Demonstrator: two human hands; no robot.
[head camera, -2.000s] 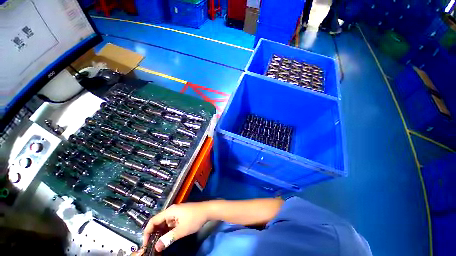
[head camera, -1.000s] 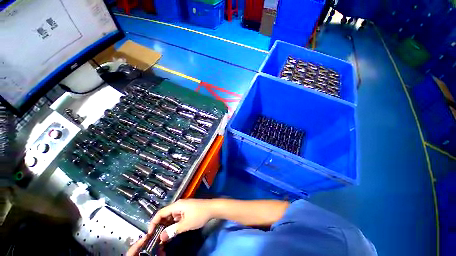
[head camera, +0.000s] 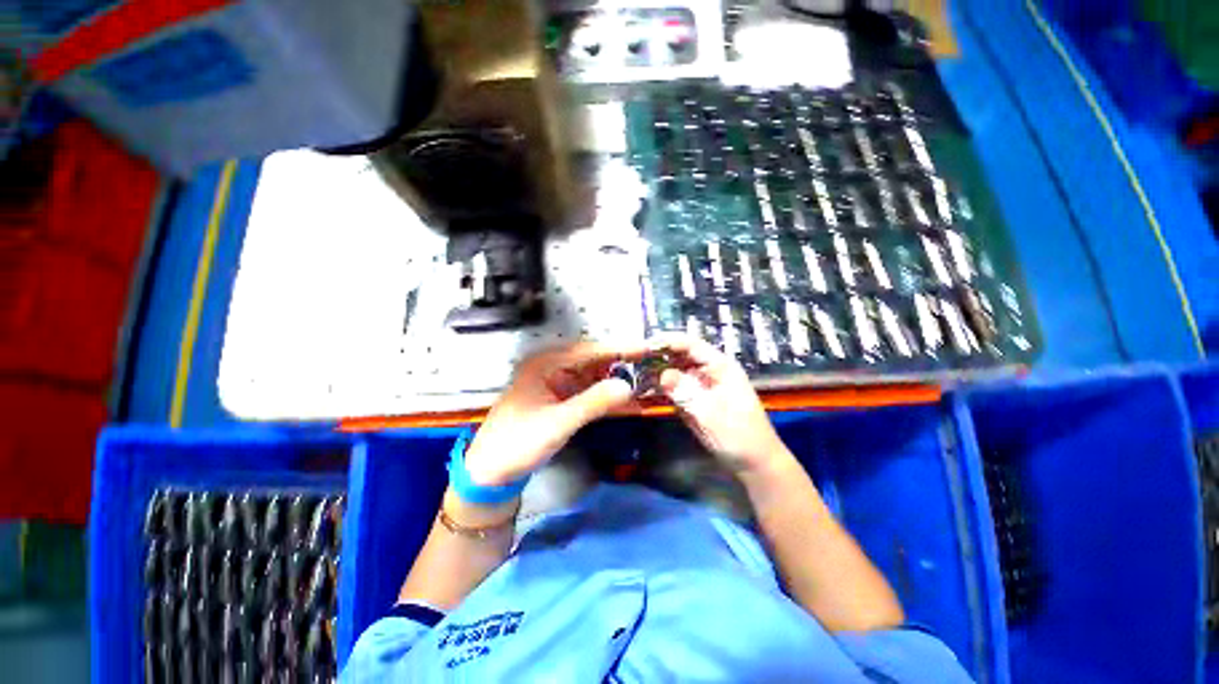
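A small shiny metal part (head camera: 639, 373) is held between both hands in front of my chest, near the bench's front edge. My left hand (head camera: 562, 401) grips it from the left; a blue band is on that wrist. My right hand (head camera: 709, 394) grips it from the right. The fingers hide much of the part. The dark fixture (head camera: 495, 281) stands on the perforated plate (head camera: 361, 321) under the brown shield (head camera: 501, 147), with a bright piece in it. The green tray (head camera: 675, 234) at the right carries rows of metal parts.
The grey-white laser head (head camera: 281, 67) hangs at the upper left. A control panel (head camera: 635, 44) is at the back. A blue bin (head camera: 120, 535) with rows of parts is at the lower left. Another blue bin (head camera: 1096, 508) is at the lower right. The orange edge (head camera: 856, 397) runs along the bench front.
The view has swung left from the tray and right-hand bins to the machine. My left hand and wrist are now clearly in view, and both hands hold the part at the front edge.
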